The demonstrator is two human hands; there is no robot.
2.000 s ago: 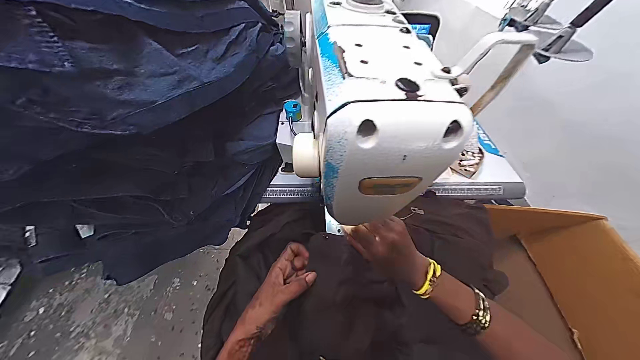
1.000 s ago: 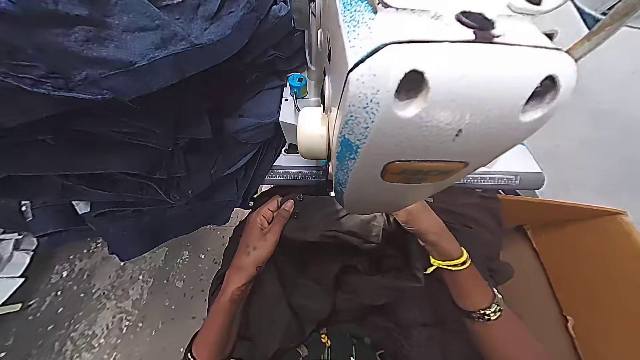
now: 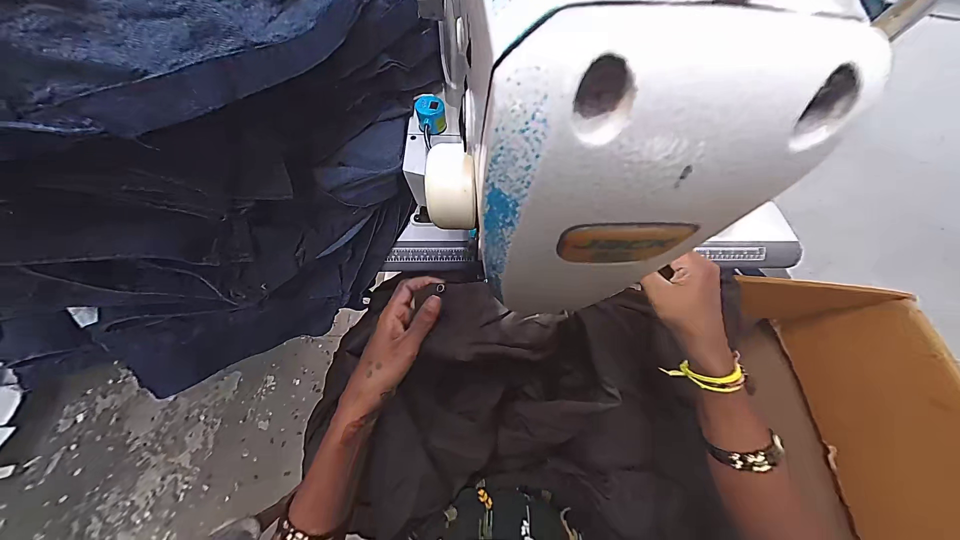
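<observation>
A dark garment (image 3: 517, 390) lies spread from the front of the white sewing machine (image 3: 660, 150) down over my lap. My left hand (image 3: 397, 337) grips its upper edge left of the machine head, thumb and fingertips beside a small ring-like metal piece (image 3: 440, 288). On the right, my right hand (image 3: 686, 300) pinches the cloth close to the lower right side of the head; its fingertips are partly hidden. The needle area is out of sight behind the machine head.
A large pile of dark blue fabric pieces (image 3: 187, 202) fills the left side. At right stands an open cardboard box (image 3: 870, 375). A ruler strip (image 3: 431, 254) runs along the table's front edge, and a cream-coloured wheel (image 3: 450, 186) sits left of the head.
My hands, close together under the head two seconds ago, are now well apart along the cloth's upper edge. The view has moved nearer the machine.
</observation>
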